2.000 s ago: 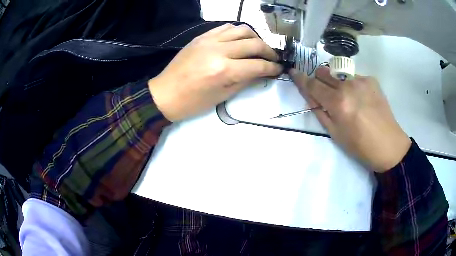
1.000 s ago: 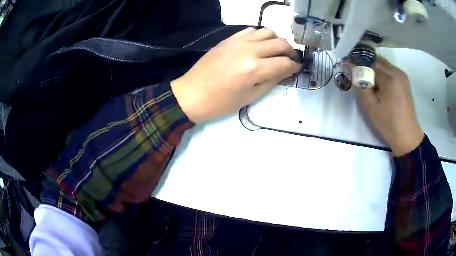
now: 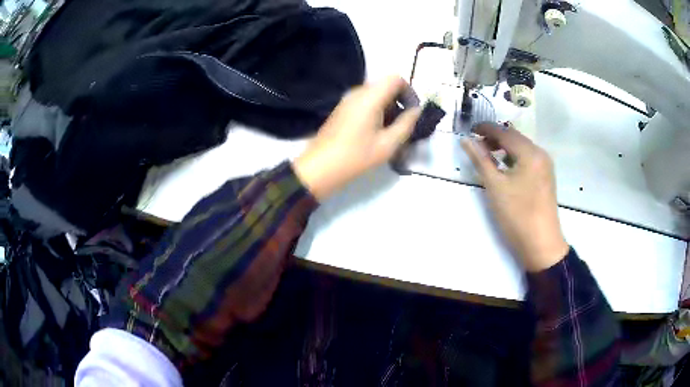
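My left hand (image 3: 363,136), blurred, is shut on a small dark folded end (image 3: 428,121), just left of the presser foot (image 3: 466,106). The piece is held off the needle plate (image 3: 484,113). The black garment (image 3: 295,60) lies at the left on the table; whether the folded end joins it is hidden behind my left hand. My right hand (image 3: 518,170) is right of the needle plate, thumb and fingers curved with a gap between them. A small pale or metal glint shows between its fingers, too blurred to name.
The white sewing machine arm (image 3: 605,45) spans the upper right, with a thread tension dial (image 3: 521,92) beside the needle. The white table (image 3: 416,219) has a brown front edge. A dark cloth heap (image 3: 45,295) is at the lower left.
My left hand has drawn the folded end left, away from the presser foot. My right hand has come from behind the dial to the plate's front right. The view has shifted and shows more of the garment.
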